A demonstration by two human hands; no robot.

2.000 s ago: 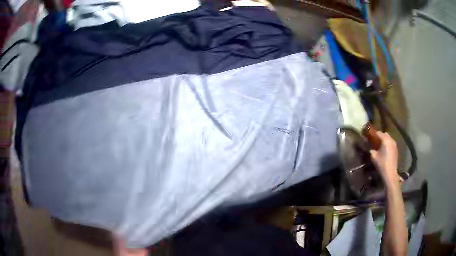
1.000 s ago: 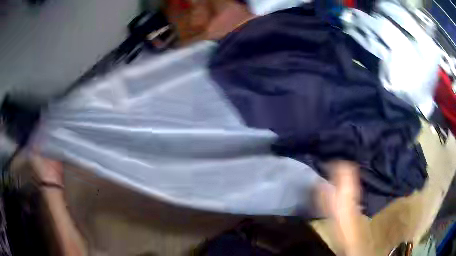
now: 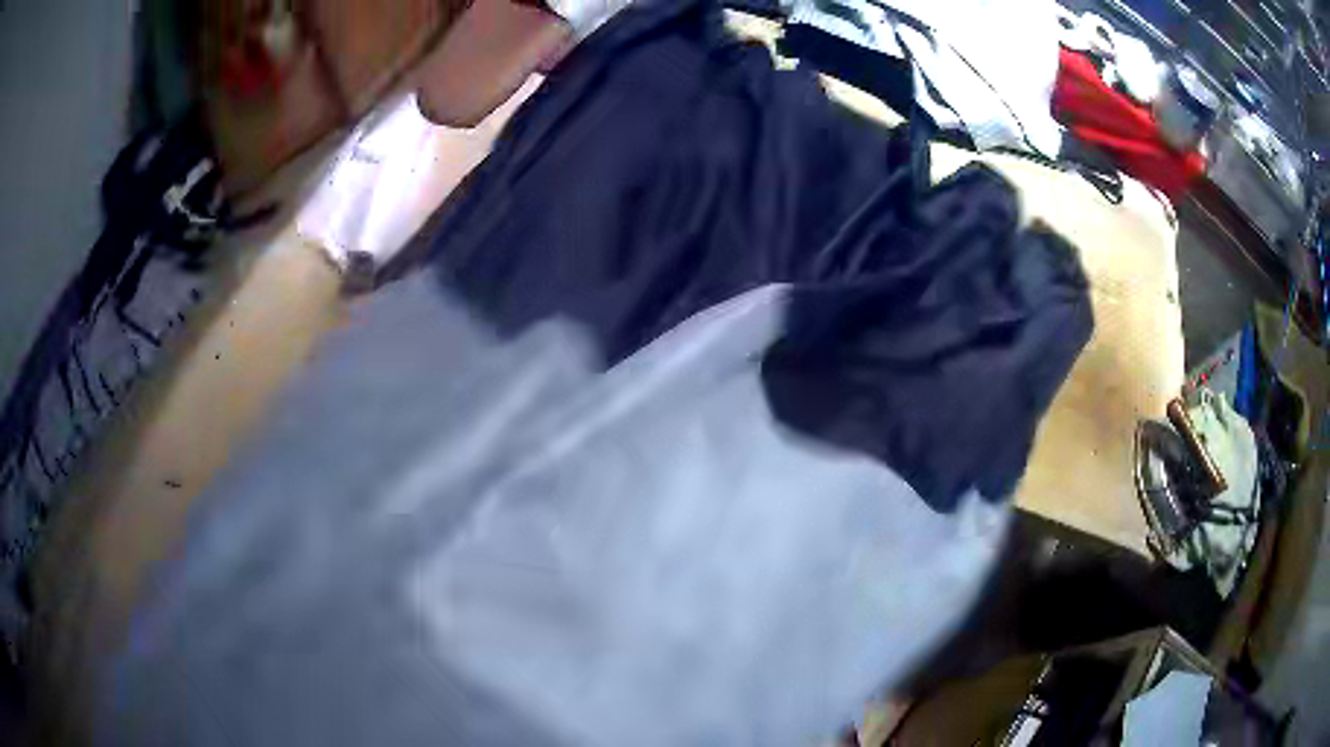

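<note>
The grey-white sheet [image 3: 700, 540] fills the lower middle of the view, blurred and folded over itself. The navy fabric [image 3: 627, 190] lies bunched beyond it and joins its far edge. Neither of my hands can be made out; a small skin-toned patch shows at the bottom edge below the sheet, too unclear to name. The steam iron [image 3: 1168, 482] with its orange-brown handle stands at the table's right end, untouched.
The pale tan pressing table [image 3: 1116, 380] shows at right and left. White cloth [image 3: 970, 73] and red cloth [image 3: 1120, 120] lie at the far right. Another person's arm or leg [image 3: 493, 59] shows at upper left. A box with papers [image 3: 1167, 708] is below right.
The iron has been let go and stands at the right. The sheet and navy fabric have been pulled round and folded. My hands, visible earlier at the sheet's ends, no longer show clearly.
</note>
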